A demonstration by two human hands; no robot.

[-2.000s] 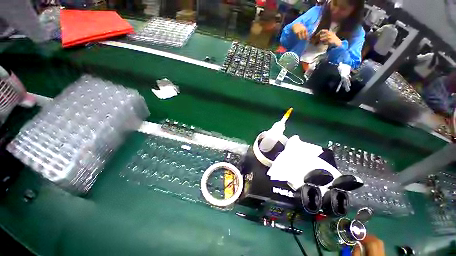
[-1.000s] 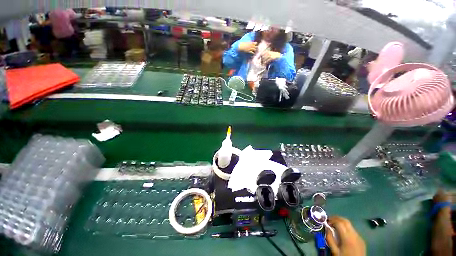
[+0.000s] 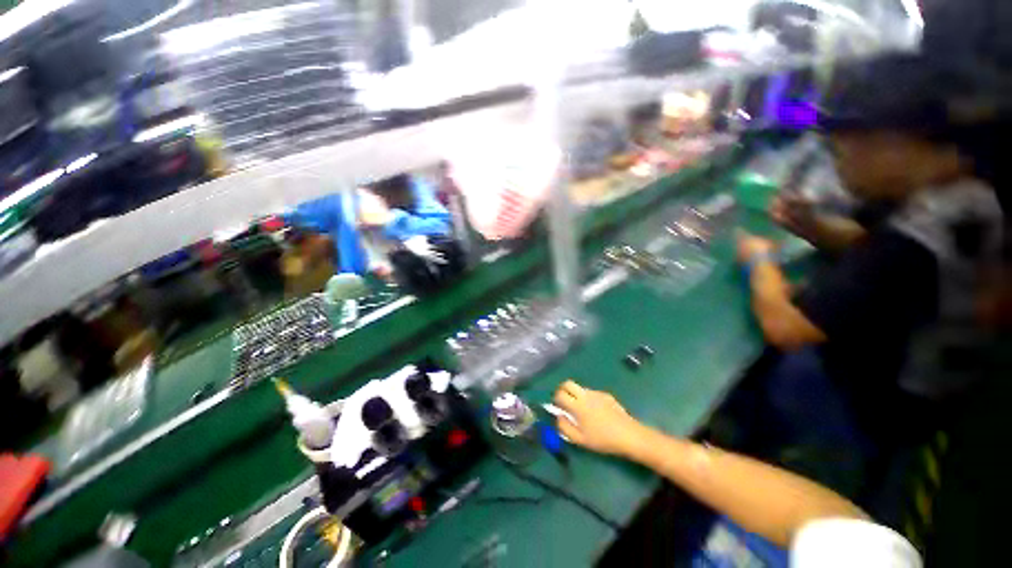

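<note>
My right hand (image 3: 594, 419) reaches in from the lower right, over the green mat. Its bent fingers are closed on a small white piece (image 3: 555, 411), too blurred to name. Left of the fingertips stands a clear round bottle with a metal top (image 3: 514, 426). A blue connector (image 3: 552, 440) on a black cable lies between them. Two black eyepieces (image 3: 404, 411) and white wipes (image 3: 357, 435) are on the black unit (image 3: 383, 497). My left hand is out of the picture.
A white squeeze bottle (image 3: 312, 421) stands behind the unit; a cream ring (image 3: 297, 541) is left of it. A blister tray (image 3: 522, 344) lies behind the clear bottle. Small black parts (image 3: 639, 356) lie beyond my hand. A grey post (image 3: 564, 233) rises behind. Another person (image 3: 888, 277) works at right.
The view has swung to the right and blurred. The bench things have shifted left in the picture. My right forearm and a person at right now show. My hand is still beside the clear bottle.
</note>
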